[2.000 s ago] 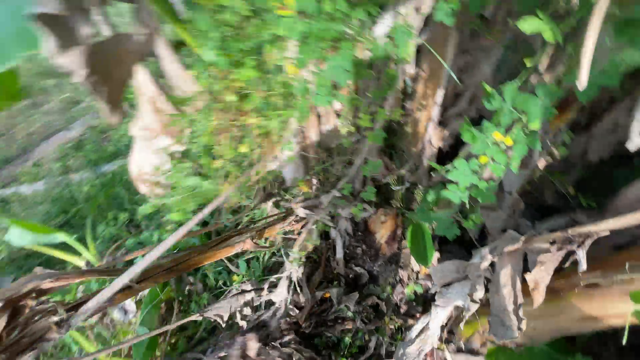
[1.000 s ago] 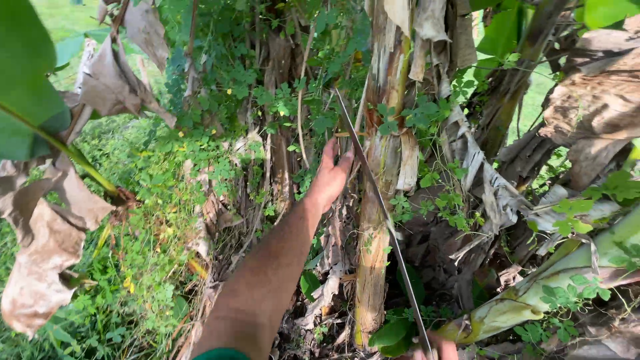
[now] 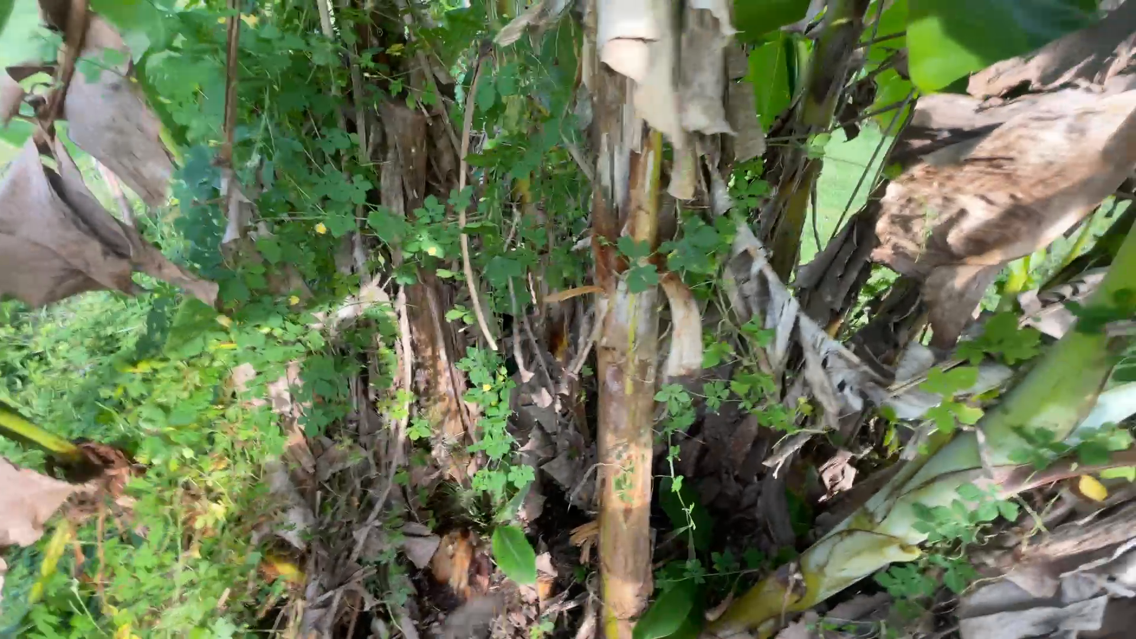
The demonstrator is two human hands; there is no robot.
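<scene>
Neither of my hands shows in the head view now, and the long blade is out of view too. An upright banana stem [image 3: 627, 426] with brown and yellowish sheaths stands near the middle. Dry pale leaf sheaths [image 3: 661, 71] hang at its top. A short strip of peeled sheath [image 3: 682, 328] curls off its right side. Behind it to the left rises a darker, dry stem [image 3: 435, 355] wrapped in green vines [image 3: 506, 266].
A thick green banana stem [image 3: 967, 453] slants across the lower right. Large dry leaves hang at the right [image 3: 1012, 186] and at the left [image 3: 62, 222]. Leafy ground cover [image 3: 186, 444] grows at lower left, and dead leaves litter the stem bases.
One second ago my left hand reached toward the upright stem and a long blade crossed in front of it, with part of a hand at its lower end. Both hands and the blade have left the view.
</scene>
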